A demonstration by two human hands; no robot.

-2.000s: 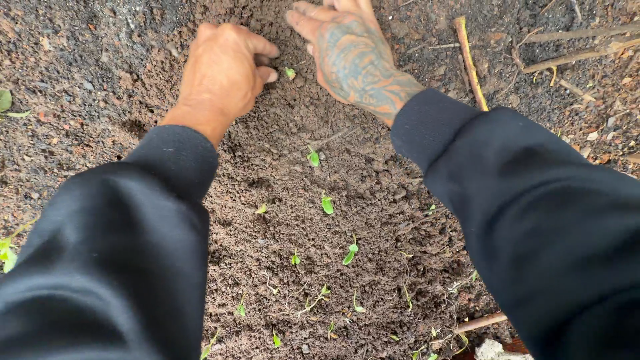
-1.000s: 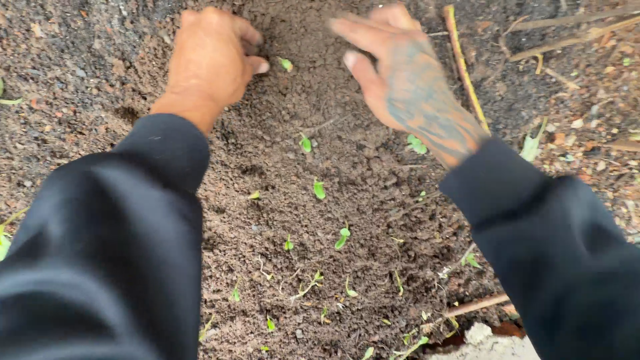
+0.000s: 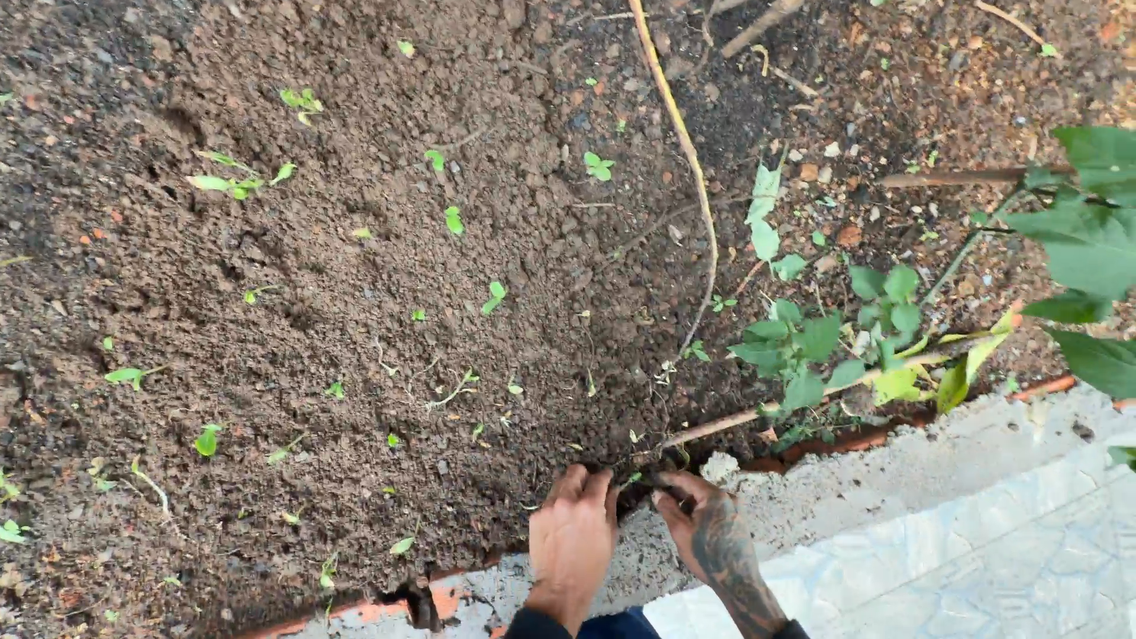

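Observation:
Down at the border of the soil bed point(image 3: 497, 382), my left hand point(image 3: 572, 541) has its fingers bent into the dirt, their tips partly hidden. Just to its right is my right hand point(image 3: 714, 537), tattooed, with thumb and fingertips close together at the soil. A small green sprout point(image 3: 632, 479) lies between the two hands; whether either hand grips it, I cannot tell. Several small seedlings, one of them a two-leaf seedling point(image 3: 494, 297), are scattered over the loose brown soil above and to the left.
A rough cement edge point(image 3: 852, 497) with broken red brick point(image 3: 444, 599) borders the bed, and pale patterned tile point(image 3: 1003, 532) lies beyond it. A long thin stick point(image 3: 679, 133) rests on the soil. Leafy branches point(image 3: 1096, 257) reach in from the right.
Both hands have left the far soil and come close together at the bed's near border, by the cement edge. The view has shifted greatly, with more seedlings and the tile now showing.

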